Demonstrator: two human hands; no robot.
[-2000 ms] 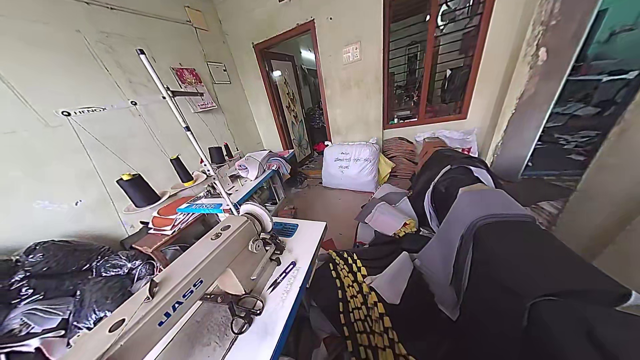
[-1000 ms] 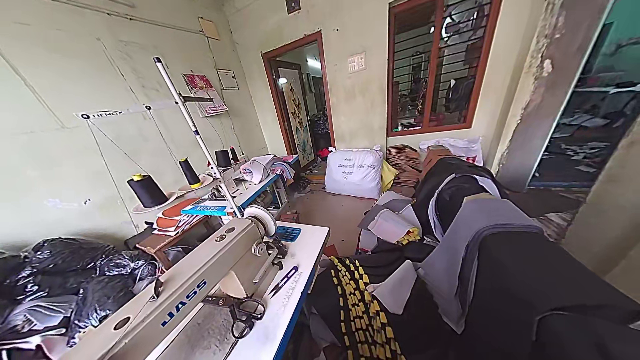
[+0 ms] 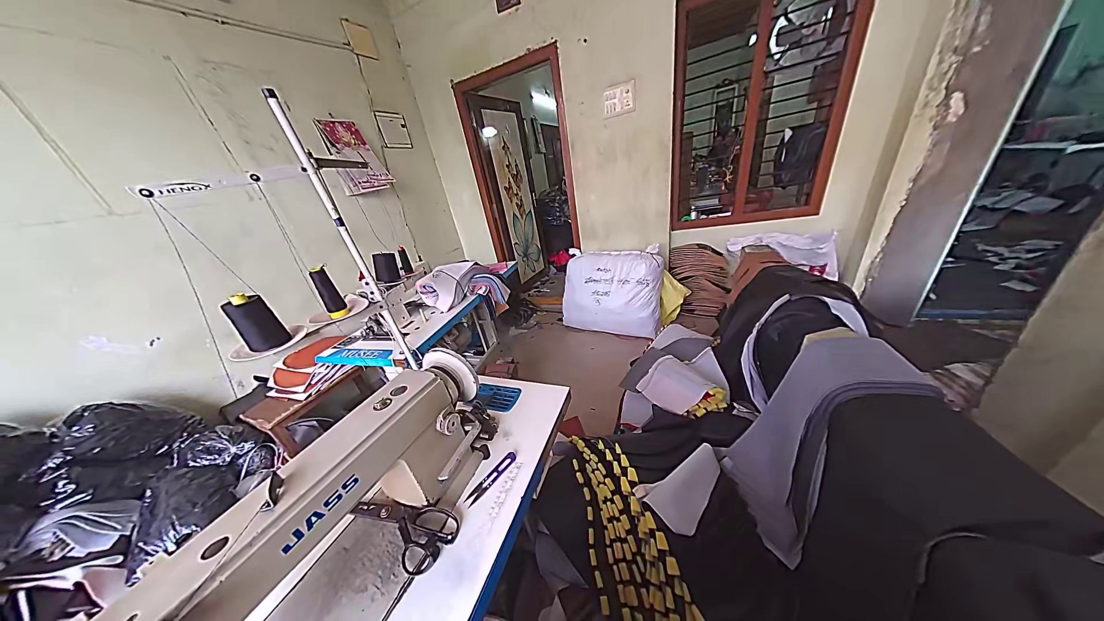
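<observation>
Neither my left hand nor my right hand is in view. A Jass industrial sewing machine [image 3: 323,509] runs diagonally across the lower left, on a white table with a blue edge [image 3: 539,410]. Black-handled scissors [image 3: 427,536] lie on the machine's bed, and thread snips [image 3: 493,477] rest on the table beside a clear ruler [image 3: 507,493]. Black thread cones [image 3: 257,324] stand on holders behind the machine. At the right, grey fabric pieces [image 3: 828,405] lie over black fabric [image 3: 940,483]. Strips with yellow pieces [image 3: 625,526] hang over dark cloth.
A stuffed white sack [image 3: 612,293] stands on the floor before the back wall, near a doorway. Another sewing table [image 3: 440,323] with folded cloth is behind the near machine. Black plastic bags [image 3: 129,466] are heaped at lower left. Stacked brown pieces [image 3: 697,280] sit below the window.
</observation>
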